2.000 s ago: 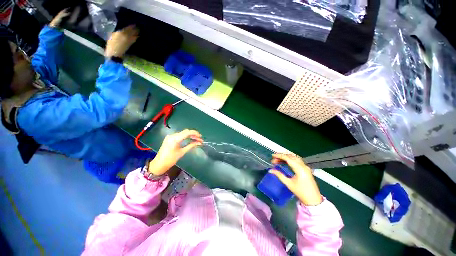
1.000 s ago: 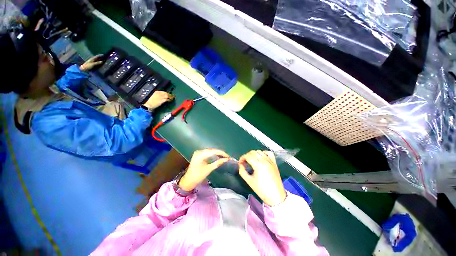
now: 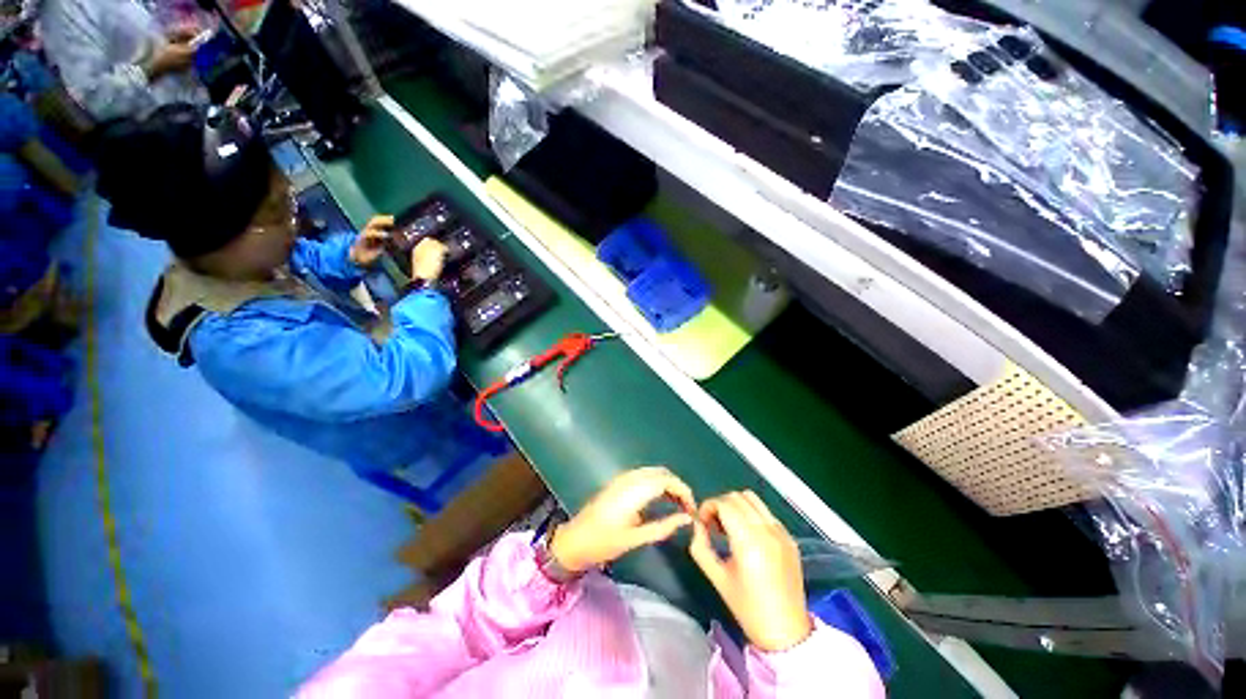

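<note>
My left hand (image 3: 626, 522) and my right hand (image 3: 756, 567) are close together over the green bench, thumbs and forefingers pinched on what looks like the edge of a clear film or bag. The pinched part is too small to make out. The clear film (image 3: 845, 557) sticks out beyond the right side of my right hand, over the bench's white edging. A blue bin (image 3: 858, 631) is on the bench beside my right wrist, partly hidden by it.
A red air gun (image 3: 554, 363) lies left of my hands. A person in blue (image 3: 321, 348) works at a black compartment tray (image 3: 481, 280). Blue bins (image 3: 663, 284) sit on a yellow-green mat (image 3: 717, 341). A metal post (image 3: 1011, 615) and perforated board (image 3: 1004, 437) are at right.
My hands were apart with the clear film stretched between them, then came together at the fingertips. The view has turned left. The neighbour's hands are now at the black tray.
</note>
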